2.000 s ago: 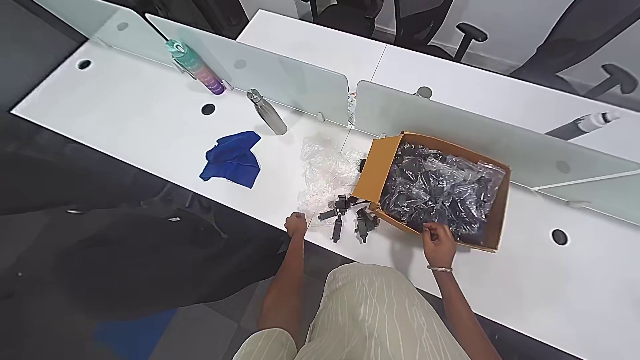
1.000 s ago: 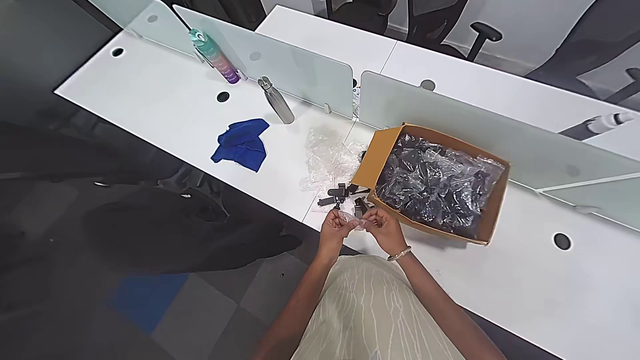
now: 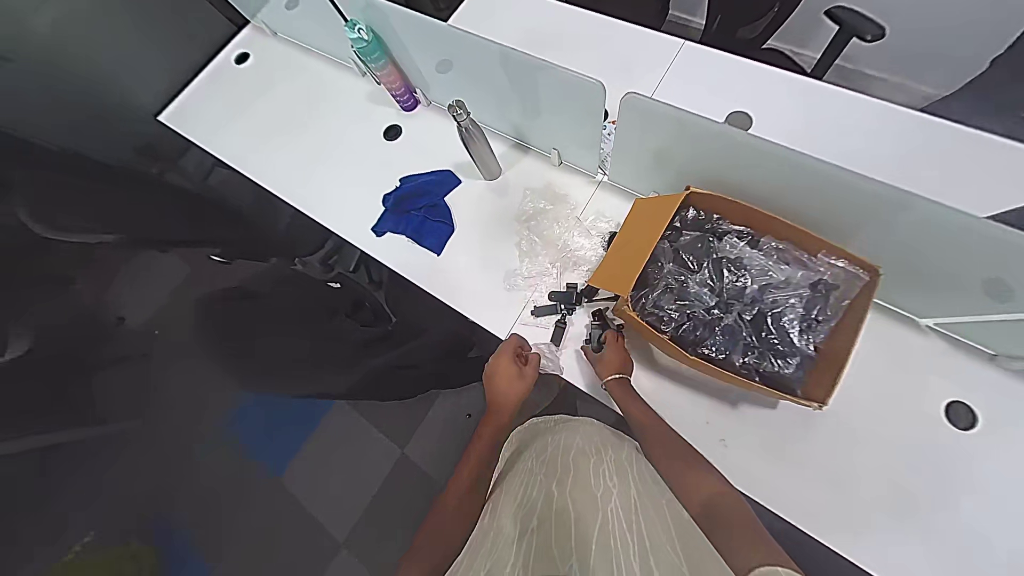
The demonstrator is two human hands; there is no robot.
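My left hand (image 3: 510,374) pinches a small clear plastic bag (image 3: 548,358) at the desk's front edge. Just right of it, my right hand (image 3: 610,357) is closed around a small black device (image 3: 598,326), whose exact kind I cannot tell. Several black parts (image 3: 565,299) lie on the white desk beyond both hands. Behind them spreads a heap of crumpled clear plastic bags (image 3: 556,240). An open cardboard box (image 3: 748,384) stands to the right, filled with dark items in clear plastic wrapping (image 3: 728,296); its left flap folds outward beside the black parts.
A blue cloth (image 3: 420,210) lies on the left part of the desk. Behind it stand a steel bottle (image 3: 476,142) and a green-to-purple bottle (image 3: 382,66). Frosted glass dividers (image 3: 512,84) run along the back. A cable grommet (image 3: 961,415) is at the right.
Two seconds ago my right hand was at the box's front edge; one second ago both hands met over clear plastic. Now they are apart, the left with the bag, the right at a black device.
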